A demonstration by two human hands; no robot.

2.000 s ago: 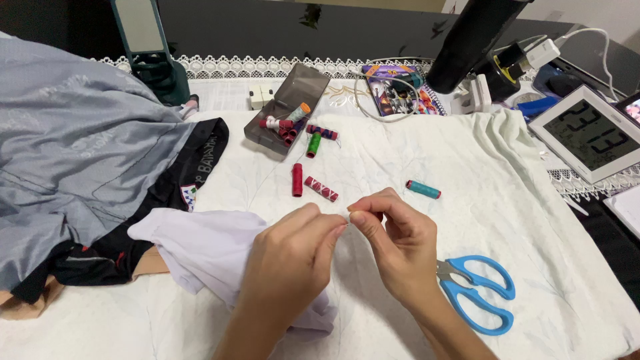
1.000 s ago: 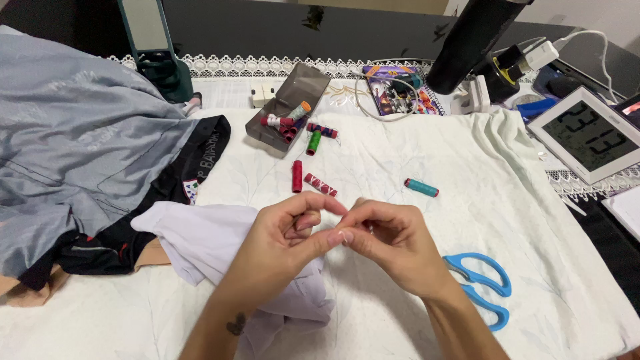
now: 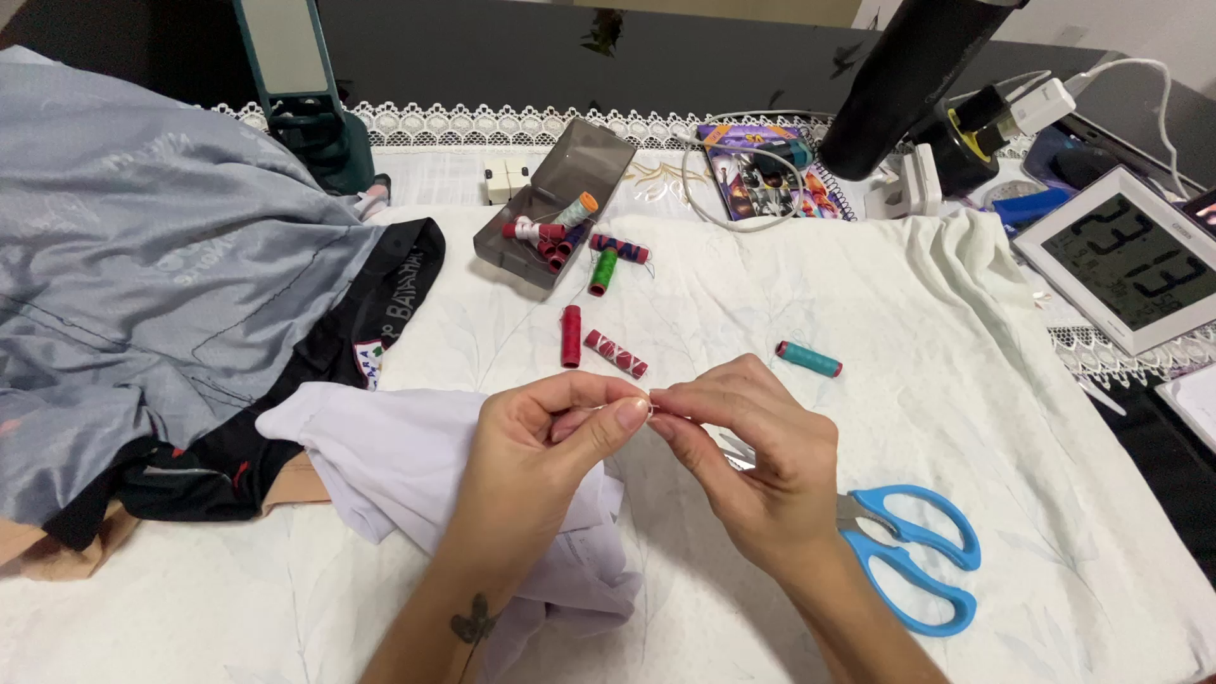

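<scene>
My left hand [image 3: 556, 442] and my right hand [image 3: 760, 456] meet fingertip to fingertip near the middle of the view. Between the left thumb and forefinger is pinched a tiny light thing, perhaps thread; it is too small to tell. The right thumb and forefinger close on the same spot. Beneath my left wrist lies a white cloth [image 3: 399, 446]. Beside my right wrist are scissors with blue handles [image 3: 917, 560], their blades partly hidden by the hand. Beyond the hands lie a red thread spool [image 3: 570, 336], a red and white spool [image 3: 617, 352] and a teal spool [image 3: 808, 359].
An opened grey plastic box [image 3: 518, 256] holds several spools, with a green spool [image 3: 602, 273] beside it. Grey and black garments [image 3: 190, 256] cover the left side. A digital clock [image 3: 1121, 256], black bottle [image 3: 902, 85], cable and spiral notebook [image 3: 750, 171] stand or lie at the back right.
My hands have stayed close together while their fingers shifted. My left fingers, spread a second ago, are now more curled, with the thumb against the forefinger.
</scene>
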